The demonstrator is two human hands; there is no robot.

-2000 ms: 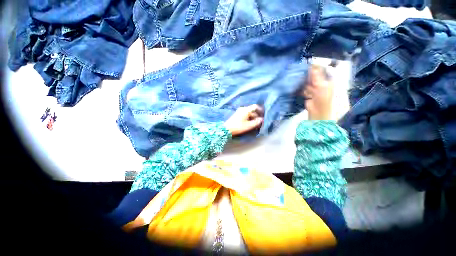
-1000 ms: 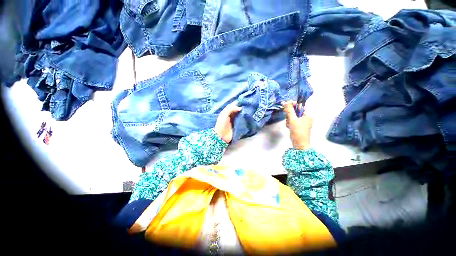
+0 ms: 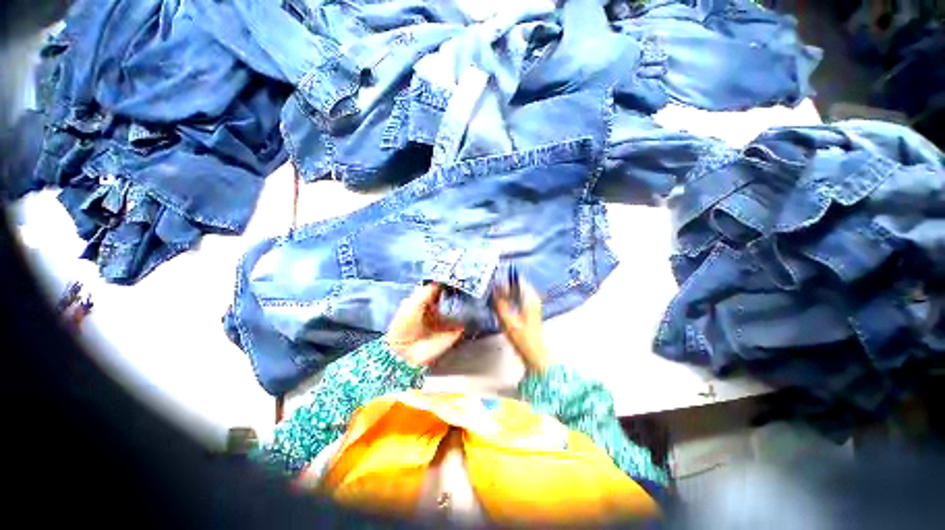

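A blue denim garment [image 3: 394, 248] with faded patches and pale stitching lies spread in front of me on the white tabletop. My left hand [image 3: 425, 326] grips a small stitched band [image 3: 461, 267], perhaps a cuff, at the garment's near edge. My right hand [image 3: 518, 314] is just right of the band, close to my left hand. A thin dark tool [image 3: 511, 280], which looks like thread snips, shows at its fingertips; it is blurred, and its blades are hard to make out.
Crumpled denim piles lie at the far left [image 3: 166, 135], the far middle [image 3: 539, 62] and the right [image 3: 798, 248] of the white tabletop [image 3: 135, 342]. Small dark and reddish specks [image 3: 75, 307] lie at the left. The table's near edge runs below my hands.
The view has tilted up, showing more of the far piles. Both hands have moved left along the garment with the small band, and my right hand has come closer to my left.
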